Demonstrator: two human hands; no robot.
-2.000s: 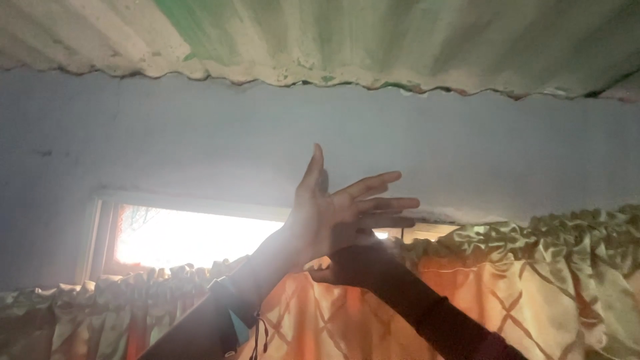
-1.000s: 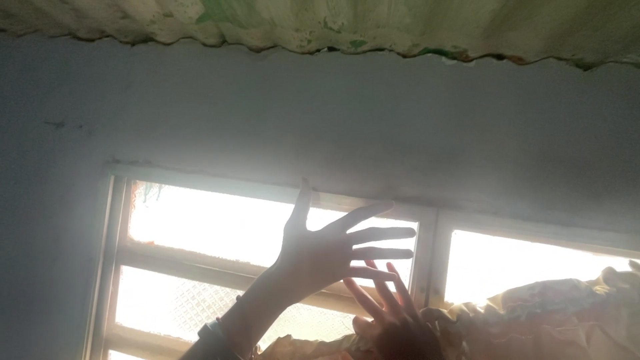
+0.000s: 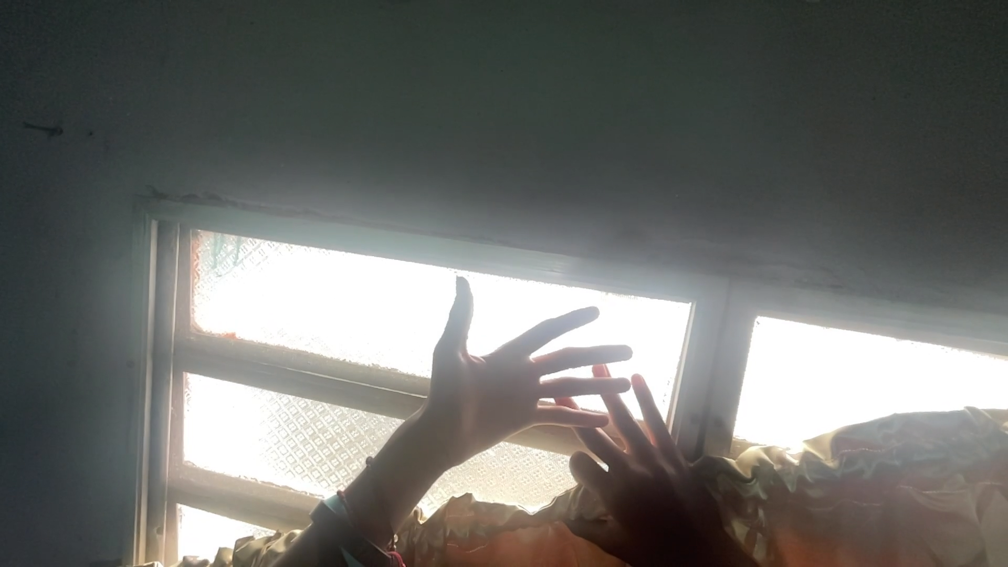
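My left hand [image 3: 496,394] is raised before the window, fingers spread, thumb up, holding nothing; bands circle its wrist [image 3: 354,524]. Lower and to the right, my right hand [image 3: 638,480] is up with its fingers apart and nothing in it. Its fingertips overlap the lower fingers of my left hand in the view; whether they touch, I cannot tell. Behind both stands a framed window with patterned glass panes [image 3: 315,433], strongly backlit. A gathered curtain [image 3: 874,480] covers the lower part of the window, close around my right hand.
A dark plain wall [image 3: 504,118] rises above the window, with a small nail-like thing [image 3: 43,128] at the upper left. A vertical window post [image 3: 709,370] divides the panes, and another bright pane [image 3: 858,386] lies to the right.
My hands, crossed or touching two seconds ago, are further apart, with the right one lower and its fingers spread. The view has shifted, so the corrugated roof is out of sight and more window shows.
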